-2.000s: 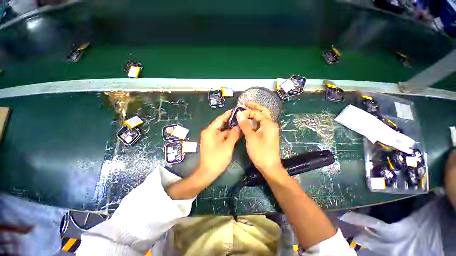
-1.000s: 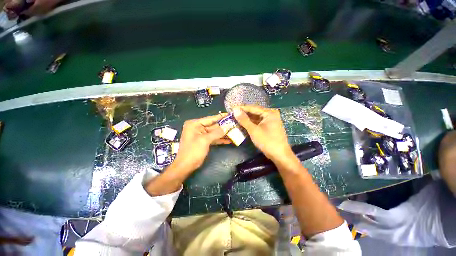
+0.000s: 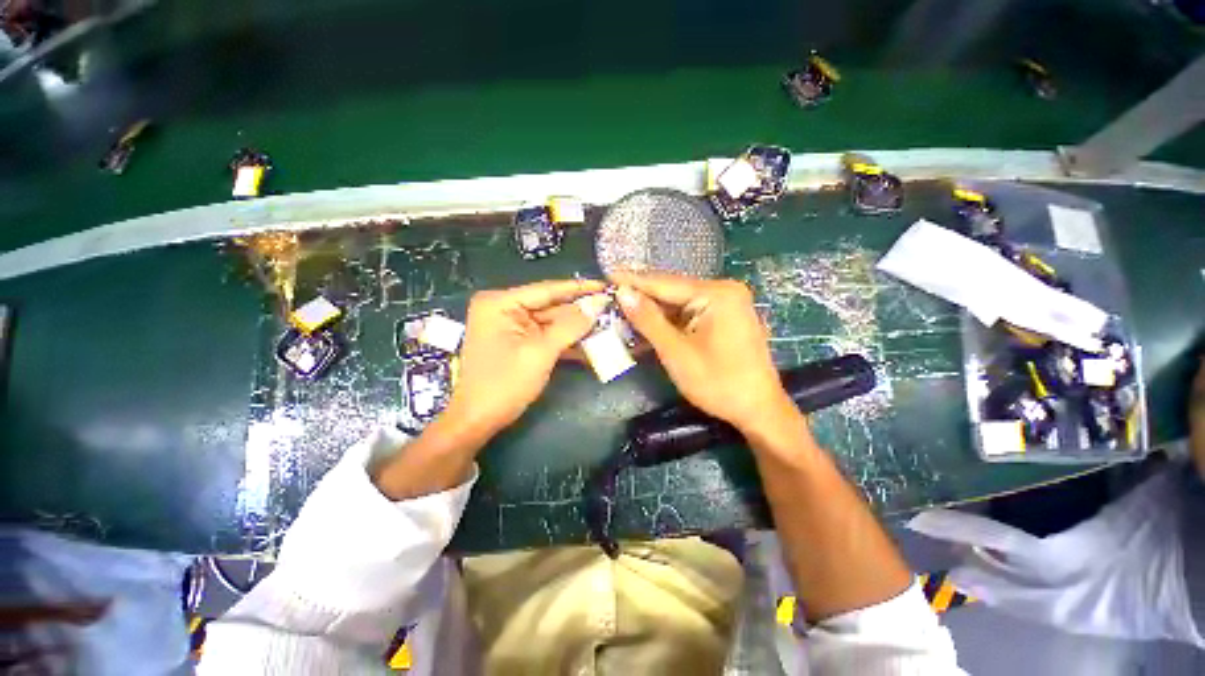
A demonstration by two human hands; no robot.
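Observation:
A watch unit (image 3: pixel 609 346) is held between the fingertips of both my hands. Its white battery hangs down toward me; the frame is mostly hidden by my fingers. My left hand (image 3: pixel 519 346) grips it from the left. My right hand (image 3: pixel 707 341) grips it from the right, thumb and fingers at its top. The grey speckled screw dish (image 3: pixel 659 235) lies just beyond my hands. The black electric screwdriver (image 3: pixel 826 382) lies on the bench, passing under my right wrist, its cord (image 3: pixel 605 498) running toward my lap.
Several watch units lie left of my hands, one of them here (image 3: pixel 308 351), and several along the pale rail (image 3: pixel 459 200). Others sit on the green conveyor belt (image 3: pixel 529 139). At right is a clear tray (image 3: pixel 1127 436) of units with a white paper strip (image 3: pixel 991 284). People sit on both sides.
The held unit has been turned from dark and upright so that its white battery now hangs toward me. My hands stay together. The view has shifted slightly.

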